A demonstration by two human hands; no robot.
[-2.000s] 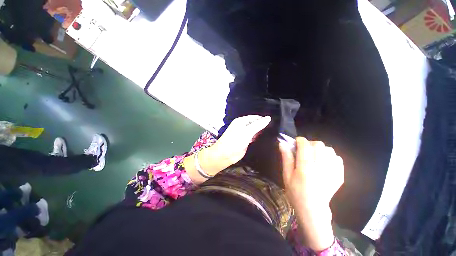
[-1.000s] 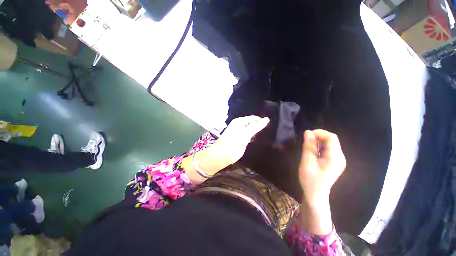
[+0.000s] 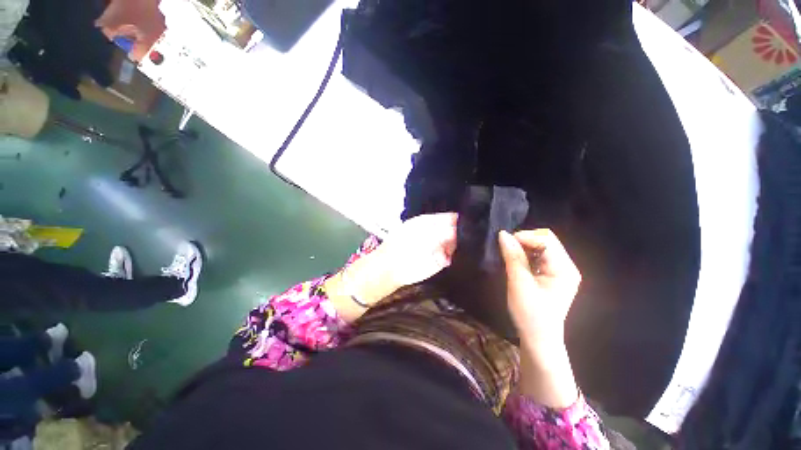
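Note:
A large black garment (image 3: 606,167) covers most of the white table in front of me. A small greyish, shinier patch of cloth (image 3: 507,211) shows on it between my hands. My left hand (image 3: 411,252) grips the garment's near edge, left of the patch, with its fingertips partly hidden in the dark cloth. My right hand (image 3: 543,272) is at the patch's lower right, with thumb and finger near its edge; whether it pinches the cloth is hard to see. I cannot make out any snips.
A dark cord (image 3: 307,114) trails over the white table (image 3: 347,145) at left. A dark cloth pile (image 3: 764,299) lies at right, with a cardboard box (image 3: 760,53) at the back right. A person's legs and shoes (image 3: 183,272) are on the green floor at left.
Two seconds ago a silver tip showed at my right hand; now none is visible. That hand moved right, away from the patch, then back to it. My left fingertips have turned down into the cloth.

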